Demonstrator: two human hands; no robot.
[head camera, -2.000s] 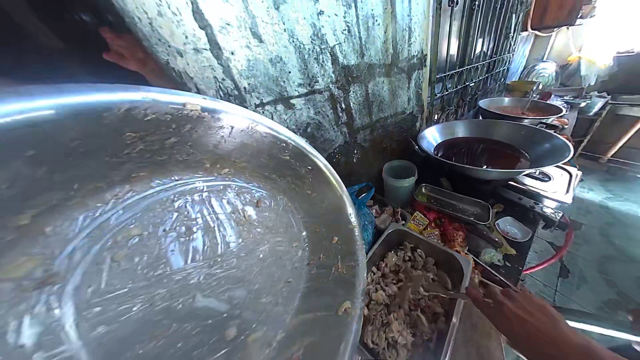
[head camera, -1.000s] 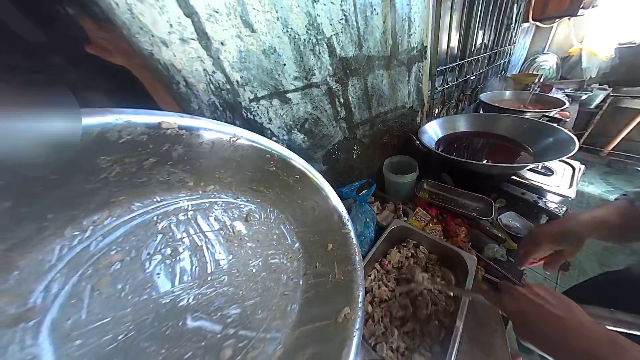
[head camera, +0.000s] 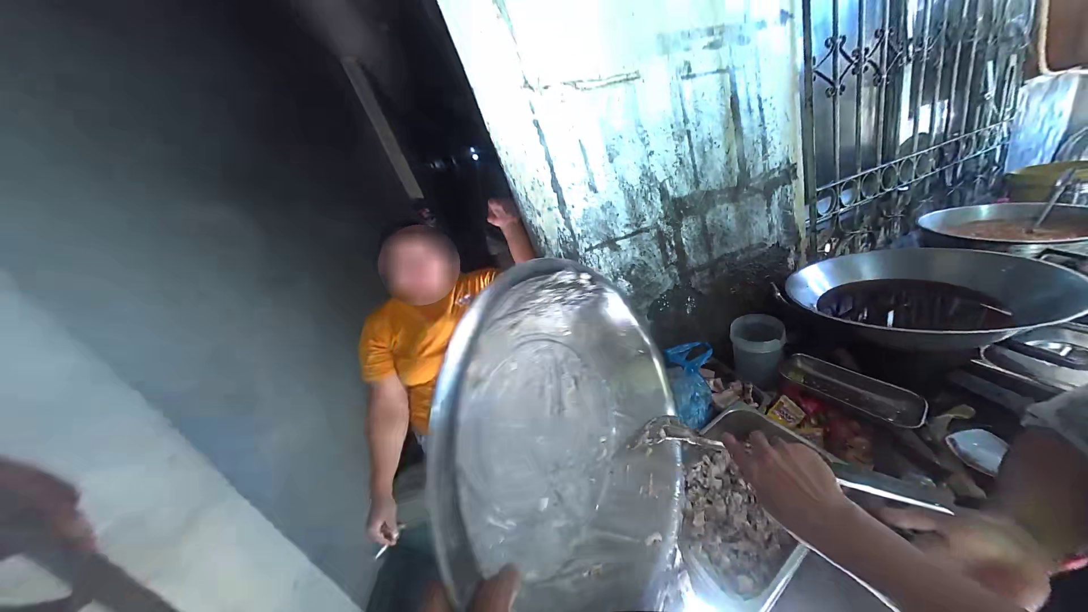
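Note:
A large round metal basin, tilted up with its wet, residue-streaked inside in view, fills the middle. At its lower rim, the fingertips of my left hand grip the metal; the rest of that hand is hidden. My right hand comes in from the lower right, closed on a metal spoon, whose bowl is against or just in front of the basin's right inner wall. Beneath this hand lies a rectangular steel tray of chopped, cooked-looking meat, partly covered by the forearm.
A person in an orange shirt is behind the basin. Another blurred hand is near my right forearm. Beyond the tray are a blue plastic bag, a grey bucket, an oblong metal tray and a wok of dark liquid.
The basin has been tilted more upright. The spoon has moved from the meat to the basin's wall. The view has swung left, bringing the person in orange into sight.

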